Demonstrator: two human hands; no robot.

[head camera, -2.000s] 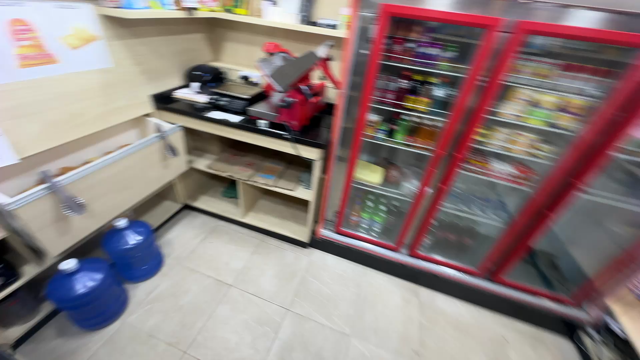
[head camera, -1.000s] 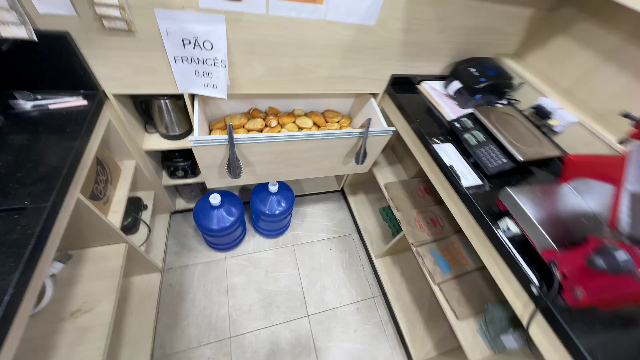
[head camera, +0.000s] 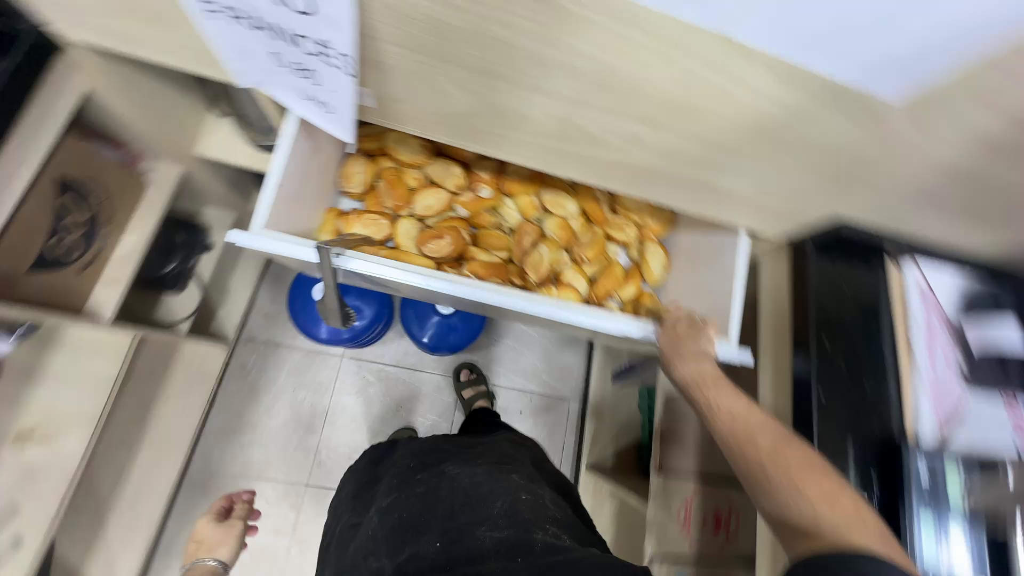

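My right hand is at the right end of the white front edge of an open drawer, with its fingers over the rim where a pair of tongs hangs; the blur hides how much of the tongs it grips. Many bread rolls fill the drawer. Metal tongs hang over the left part of the drawer front. My left hand is low at the left, away from the drawer, its fingers loosely curled and holding nothing visible.
Two blue water jugs stand on the tiled floor under the drawer. Wooden shelves flank the left side, with a cardboard box. A black countertop runs along the right. A paper sign hangs over the drawer's left corner.
The view has moved close over the bread drawer. Both my hands have come into view, the right one at the drawer front. The drawer stood open one second ago too.
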